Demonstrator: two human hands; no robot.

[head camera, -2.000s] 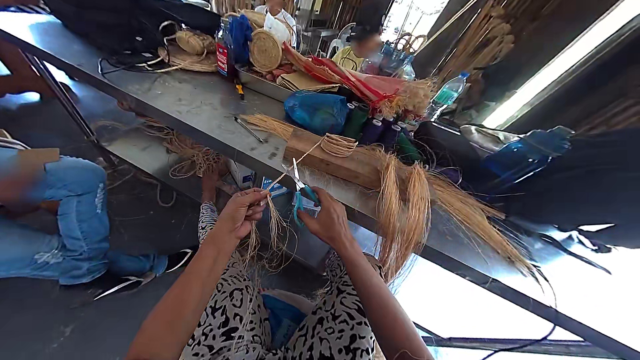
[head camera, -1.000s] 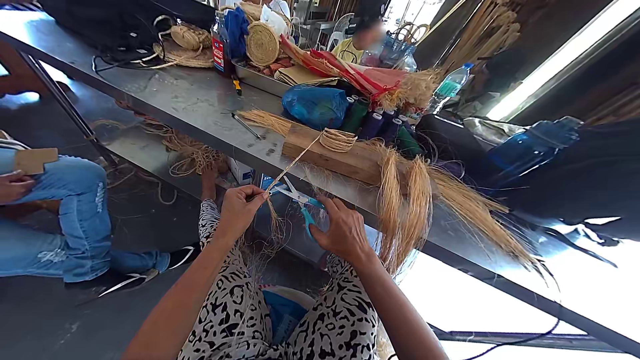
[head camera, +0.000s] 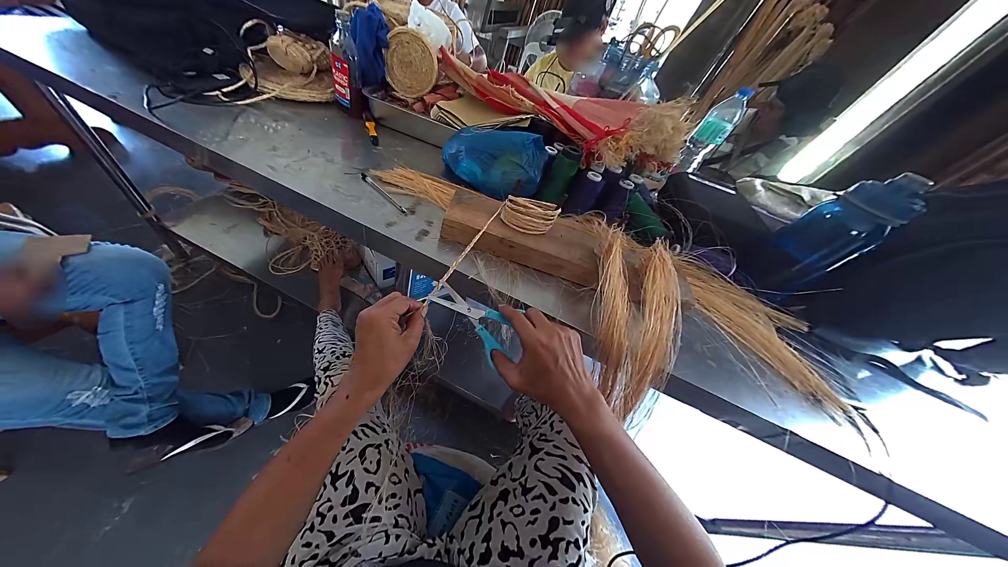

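My left hand (head camera: 386, 340) pinches a thin braided cord of natural fiber (head camera: 471, 246), which runs up to a coil of the same cord (head camera: 531, 214) lying on a wooden block (head camera: 543, 248). Loose fiber ends hang below those fingers. Teal-handled scissors (head camera: 475, 312) are gripped in my right hand (head camera: 547, 354); their blades are parted and point at the cord just beside my left fingertips. Whether the blades touch the cord cannot be told. Bundles of straw-colored fiber (head camera: 647, 315) drape over the block and the metal table's edge to the right of my right hand.
On the metal table (head camera: 276, 146) lie a pen (head camera: 383, 194), a cutter (head camera: 371, 131), a blue plastic bag (head camera: 494, 161), several thread spools (head camera: 584, 192) and a bottle (head camera: 342, 67). Tangled cord (head camera: 303, 236) rests on the lower shelf. A person in jeans (head camera: 134, 331) sits at left.
Two seconds ago the scissors pointed upward with the blades close together; they now tilt left toward the cord with the blades parted. My right hand has turned with them.
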